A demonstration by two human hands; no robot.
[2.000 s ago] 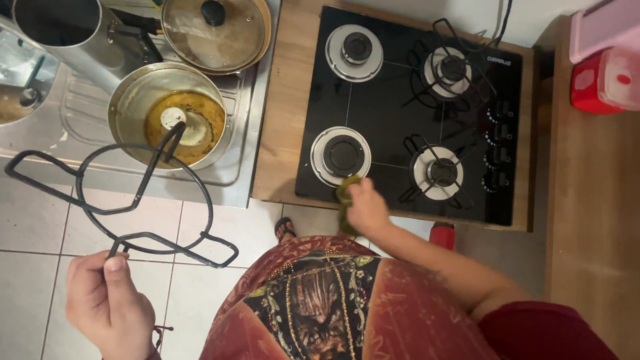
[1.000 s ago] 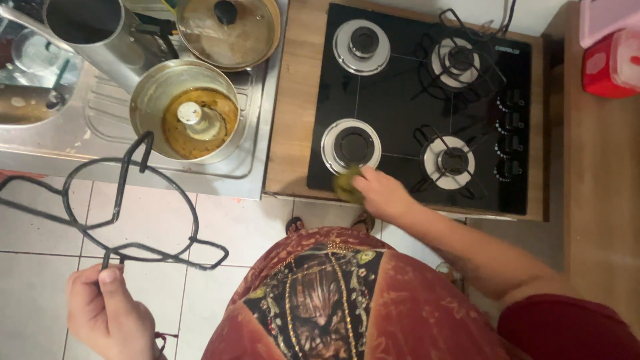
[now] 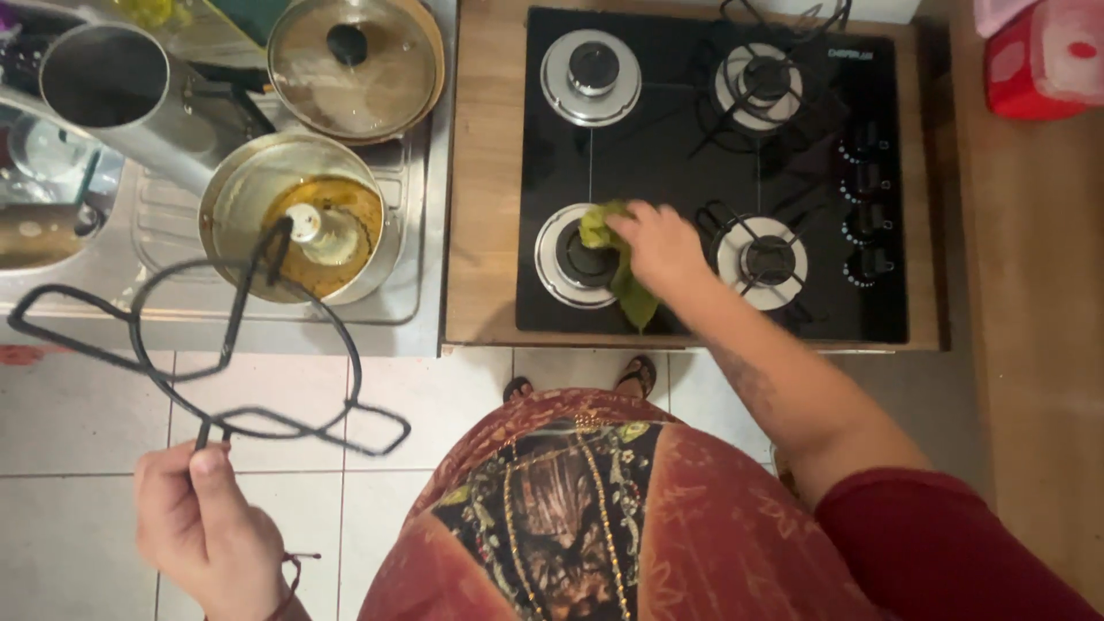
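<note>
My left hand [image 3: 207, 517] grips a black metal pan support [image 3: 358, 362] by one leg and holds it up over the floor, in front of the sink counter. My right hand [image 3: 664, 250] holds a green cloth [image 3: 634, 297] on the front left burner [image 3: 573, 280] of the black glass gas cooktop [image 3: 673, 181]. Part of the cloth hangs down over the glass beside that burner. The back left burner [image 3: 593, 73] has no support on it. Black supports stand over the back right burner [image 3: 763, 78] and the front right burner [image 3: 766, 263].
On the steel drainboard [image 3: 177, 224] left of the cooktop stand an aluminium pot [image 3: 220, 181] with yellowish residue and a pale piece inside, a glass lid [image 3: 354, 69] and a tall metal vessel [image 3: 164, 103]. A red container [image 3: 1026, 69] is at the far right.
My right hand and the cloth have moved from the cooktop's front edge up onto the front left burner. The left hand still holds the pan support.
</note>
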